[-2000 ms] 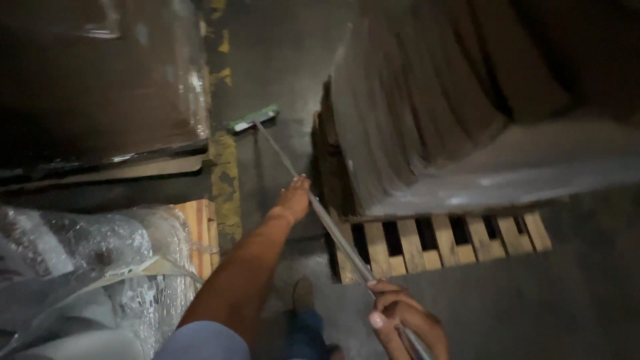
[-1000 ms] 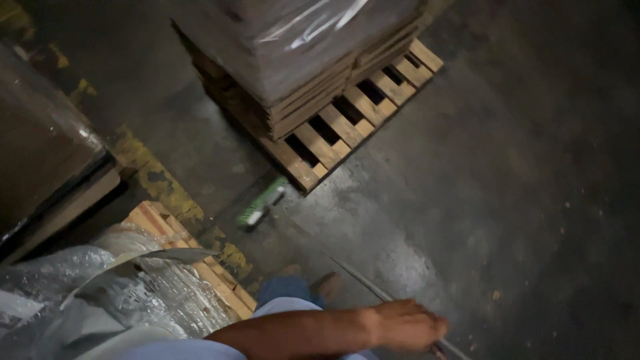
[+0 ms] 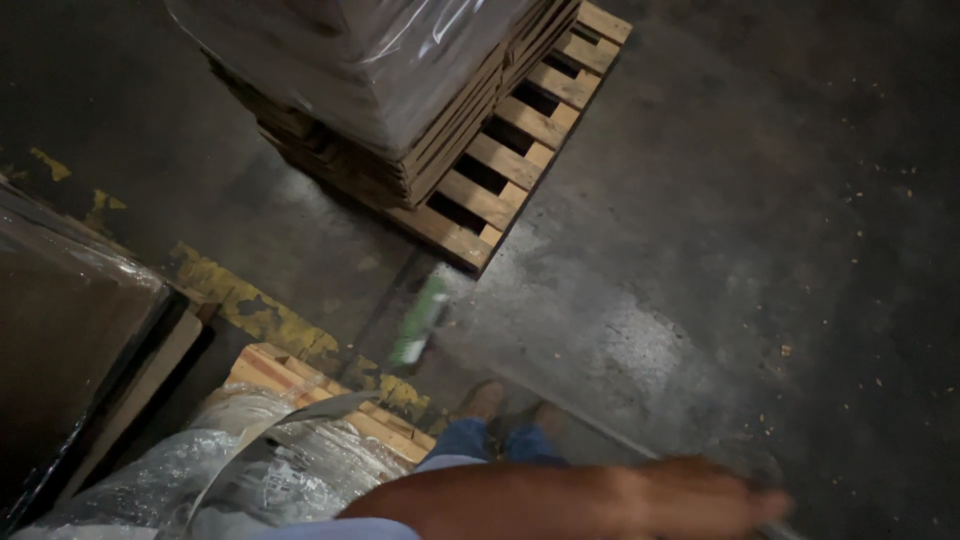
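A push broom with a green head rests on the concrete floor near the corner of a wooden pallet, its head blurred. Its long thin handle slants down to the lower right, passing under my left hand. That hand is blurred and closed around the handle, with the forearm stretched across the bottom of the view. My right hand is out of sight. My shoes and jeans show beside the handle.
A wooden pallet bears stacked cardboard under plastic wrap. At the left stands another wrapped load. Film-wrapped goods sit on a pallet at the lower left. Worn yellow floor paint runs between, and small debris dots the floor.
The broom head has come from farther off to beside the near pallet corner. My left hand has swung to the lower right; my right hand has left the view. The view has turned strongly.
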